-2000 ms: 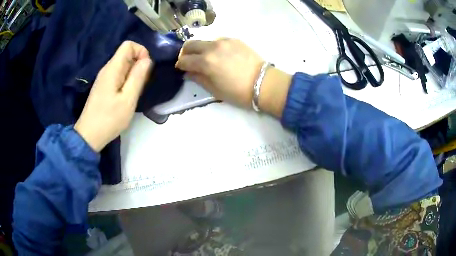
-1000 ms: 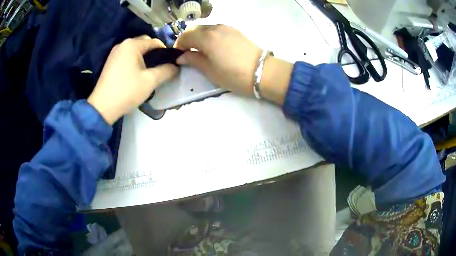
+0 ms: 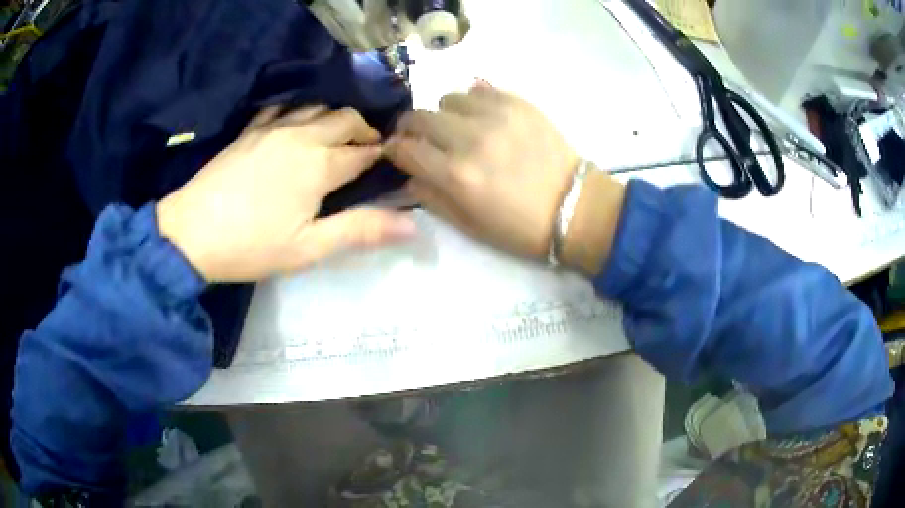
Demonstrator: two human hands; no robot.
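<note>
The dark navy garment piece [image 3: 213, 64] covers the left of the table and runs up to the sewing machine's needle area [image 3: 397, 62]. My left hand [image 3: 283, 193] lies on the cloth, palm down, thumb stretched to the right and fingertips pressing near the cloth's edge. My right hand [image 3: 486, 164] is slightly blurred, its fingertips at the cloth edge touching the left fingertips, just in front of the needle area. Whether the right fingers pinch the cloth is hidden. A small yellowish tab [image 3: 181, 139] shows on the cloth.
Black shears [image 3: 729, 129] lie right of the needle on the white table [image 3: 466, 298]. Small tools and a clear packet [image 3: 878, 134] are at the far right. A ribbed cream knob [image 3: 438, 30] is on the machine head. Printed ruler marks run along the front edge.
My left hand has opened from its pinch on the folded cloth edge and now lies flatter, thumb out. My right hand has shifted slightly down in view. The cloth spreads further right.
</note>
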